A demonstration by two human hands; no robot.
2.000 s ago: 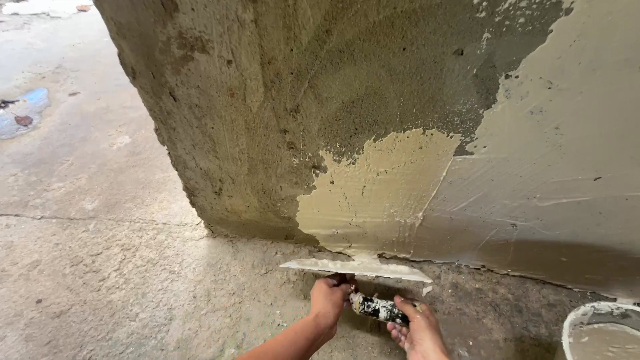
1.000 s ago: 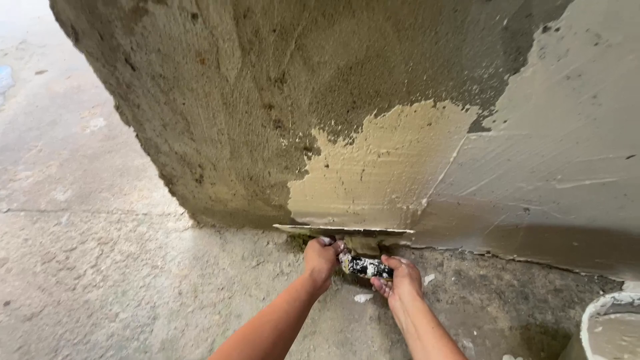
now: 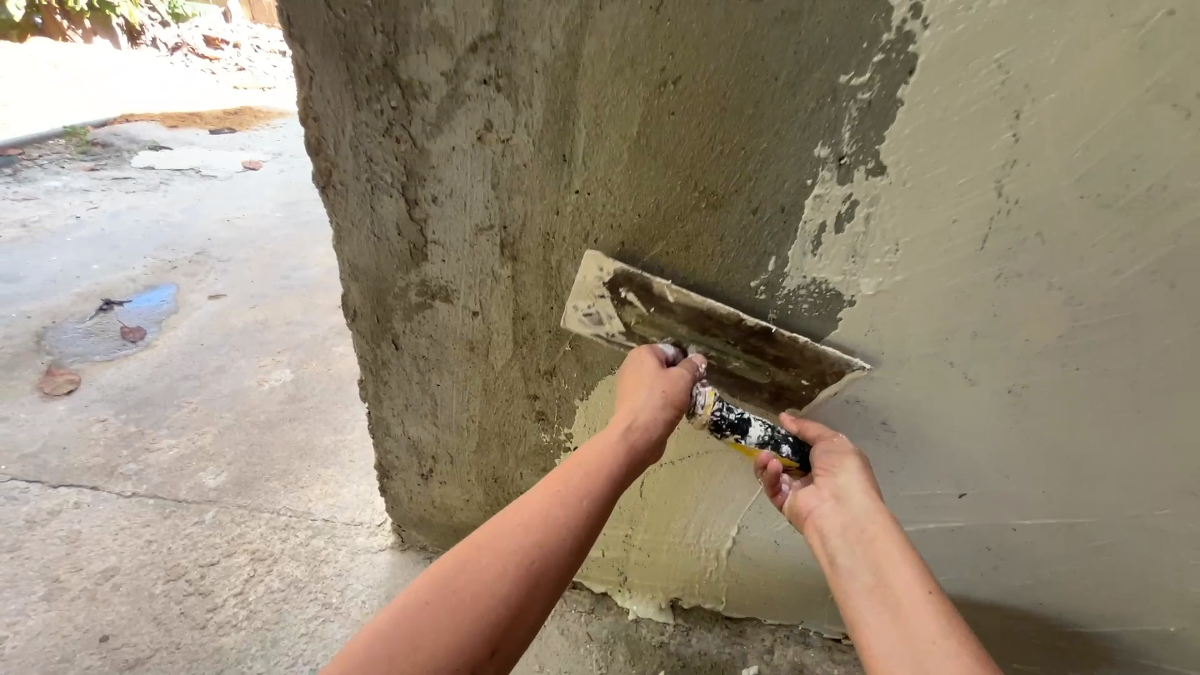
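Observation:
A rectangular plastering trowel (image 3: 722,328) lies tilted against the concrete wall (image 3: 487,187), its left end higher than its right. My left hand (image 3: 656,394) grips the trowel at the front end of its handle, close to the blade. Around the rear of the black and yellow handle (image 3: 750,431), which is spotted with white, my right hand (image 3: 825,473) is closed. Pale wet skim coat (image 3: 1031,328) covers the wall on the right and a patch below the blade. Bare, rough concrete shows to the left and above. The blade's contact edge is partly hidden.
The wall's rough left edge (image 3: 352,328) runs down to a concrete floor (image 3: 187,525) with a crack. A small puddle (image 3: 117,323) and dry leaves (image 3: 59,381) lie on the floor at left. Dropped coating lines the wall's foot.
Both hands and the trowel have moved up the wall from its foot. The blade's broad face now shows, where before it was seen nearly edge-on. The view has shifted, and the bucket is out of sight.

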